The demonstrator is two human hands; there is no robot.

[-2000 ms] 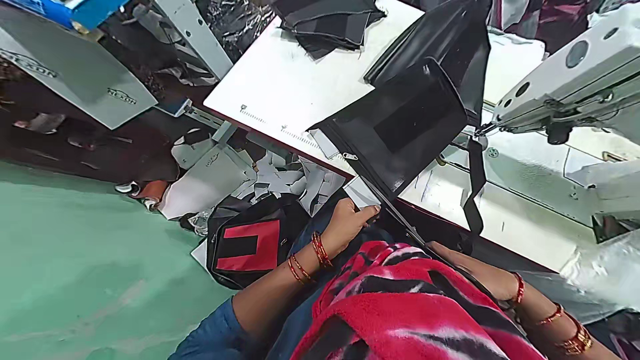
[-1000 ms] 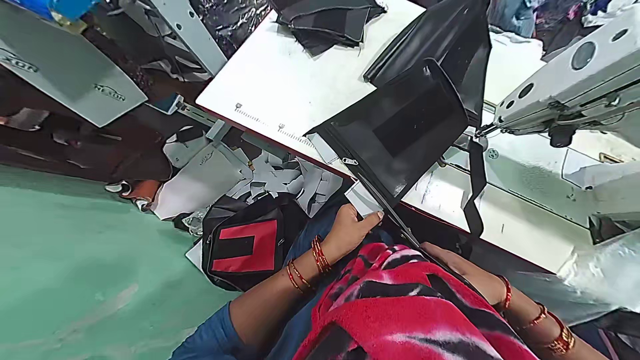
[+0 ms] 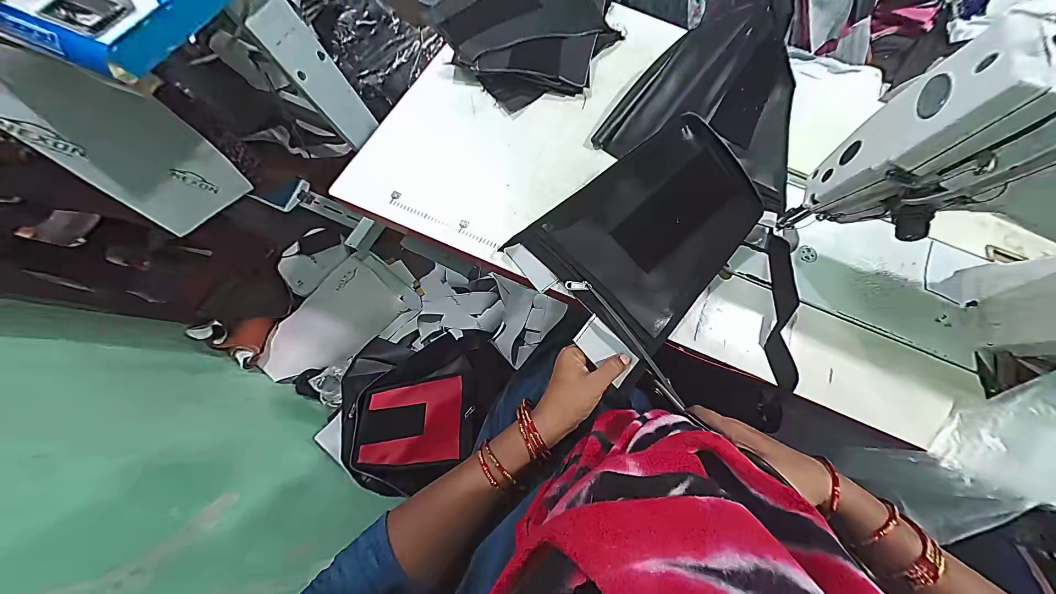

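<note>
A black bag panel (image 3: 660,219) with a darker rectangular patch lies over the front edge of the white sewing table. A zipper with a metal pull (image 3: 577,285) runs along its near side, down toward my lap. My left hand (image 3: 582,386) pinches a small white piece (image 3: 604,346) between thumb and fingers, beside the zipper. My right hand (image 3: 734,429) is at the zipper's lower end, its fingers partly hidden by the red patterned cloth (image 3: 660,511), so its grip is unclear. At the panel's far corner stands the needle end of a sewing machine (image 3: 932,132).
Black fabric pieces (image 3: 528,49) and a larger black piece (image 3: 709,91) lie on the white table (image 3: 445,148). A black strap (image 3: 781,305) hangs over the front edge. Below are a black and red bag (image 3: 417,421) and white scraps (image 3: 462,309). Clear plastic (image 3: 998,445) lies at right.
</note>
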